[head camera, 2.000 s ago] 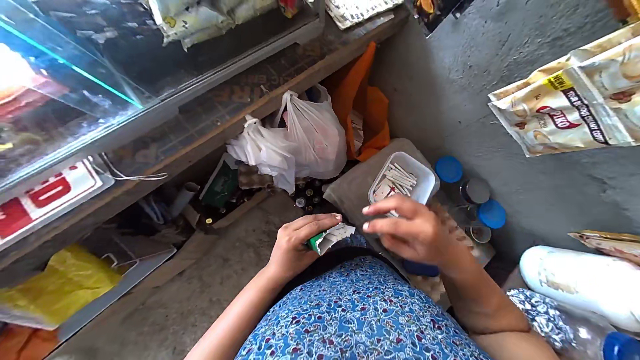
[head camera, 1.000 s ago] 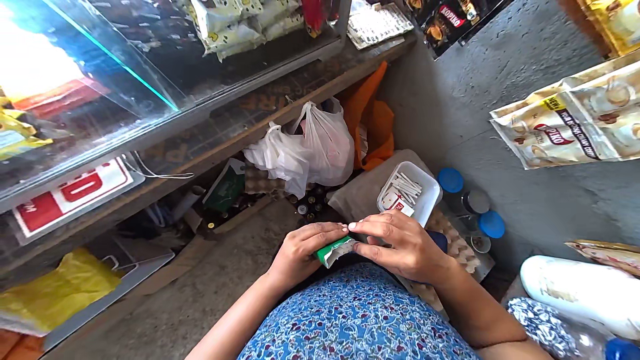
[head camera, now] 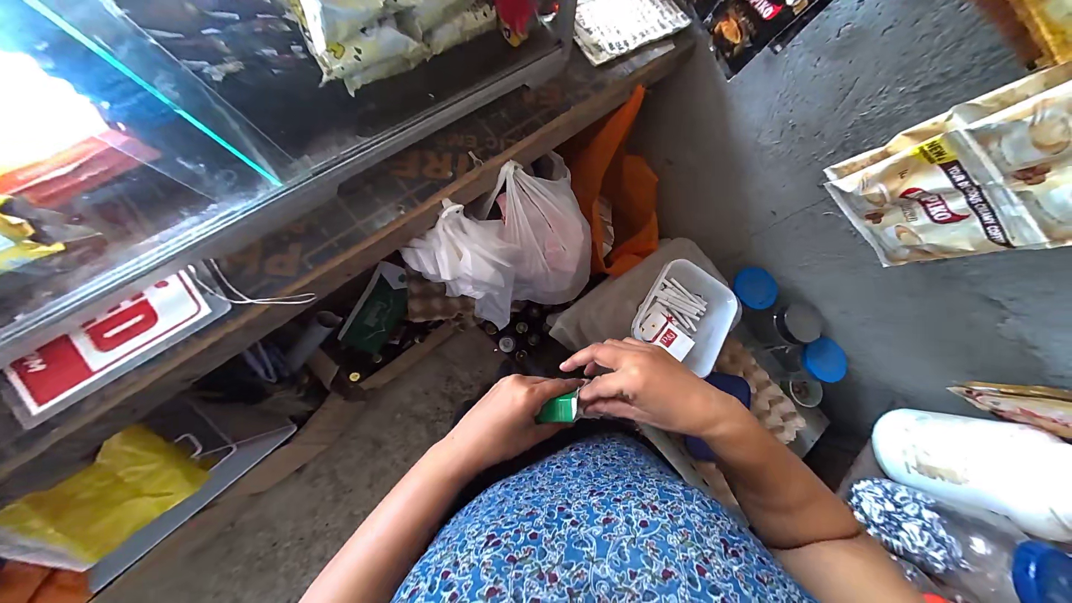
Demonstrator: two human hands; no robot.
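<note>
A small green cigarette pack (head camera: 558, 409) is held in my left hand (head camera: 511, 416), just above my lap. The fingers of my right hand (head camera: 641, 387) are bent at the pack's right end; whether they pinch anything there is hidden. Beyond my right hand, a white plastic tub (head camera: 710, 325) holds many loose cigarettes (head camera: 680, 303) and a red and white pack (head camera: 667, 337).
White plastic bags (head camera: 544, 243) hang below the wooden shelf edge (head camera: 402, 226), beside an orange cloth (head camera: 624, 205). Bottles (head camera: 521, 331) stand on the floor beneath. Blue-lidded jars (head camera: 756, 289) are by the wall, where coffee sachets (head camera: 955, 180) hang. A white bottle (head camera: 971, 469) lies at right.
Two seconds ago my right hand was apart from the pack; now its fingers are at the pack's end. The pack's torn foil, plain earlier, is now mostly out of sight.
</note>
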